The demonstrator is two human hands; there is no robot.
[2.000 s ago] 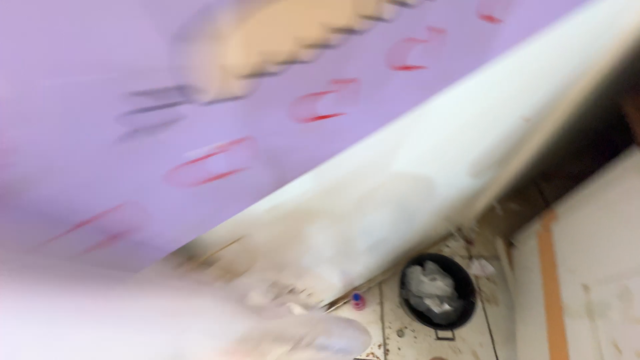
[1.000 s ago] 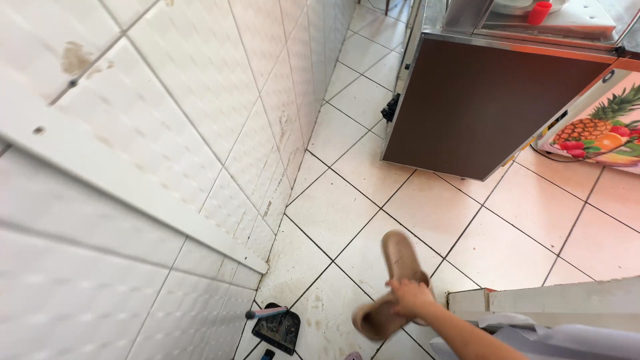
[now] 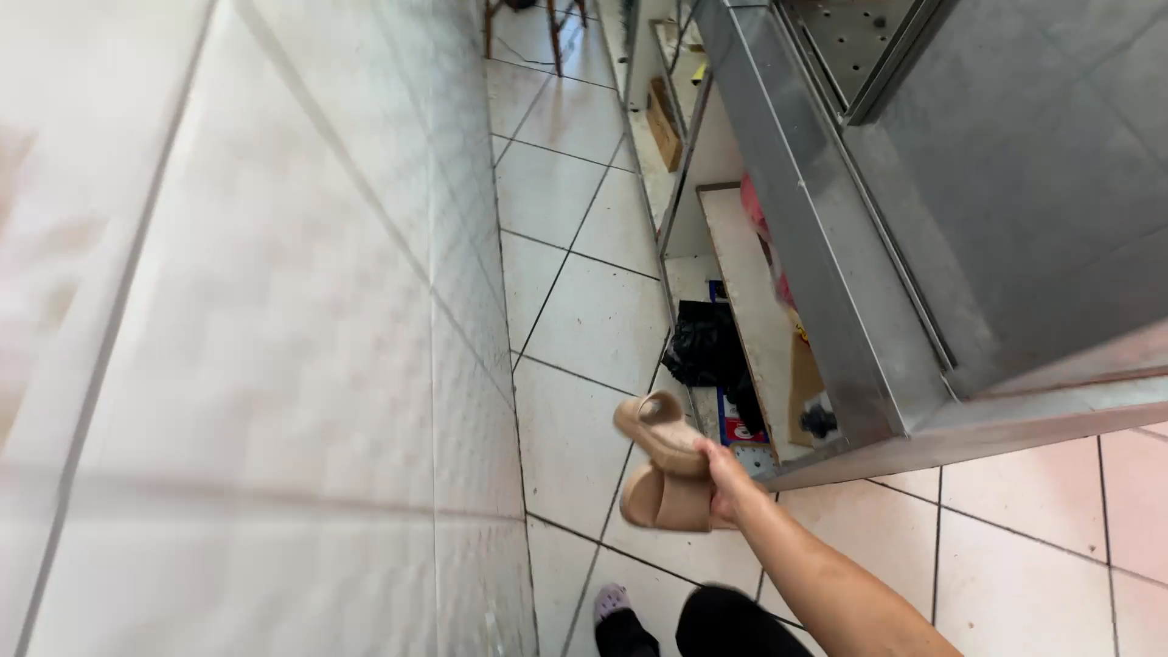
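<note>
My right hand (image 3: 725, 479) reaches in from the lower right, its fingers closed on a pair of tan slide sandals. One sandal (image 3: 664, 436) is tilted, its footbed and the opening under its strap visible. The other sandal (image 3: 680, 500) is below it, its broad strap facing the camera. Both are held above the tiled floor (image 3: 593, 319), beside the open shelves of a metal-framed counter. Part of the grip is hidden behind the sandals. My left hand is out of view.
A white tiled wall (image 3: 319, 319) runs along the left. The metal counter (image 3: 812, 219) stands right, with a black plastic bag (image 3: 703, 342) low in its shelves and a cardboard box (image 3: 664, 123) farther back. A light clog (image 3: 611, 599) shows at the bottom.
The view has swung from a purple painted surface to the tiled passage. One second ago my right hand held the sandals near the counter's dark end panel; now they are beside its open shelves.
</note>
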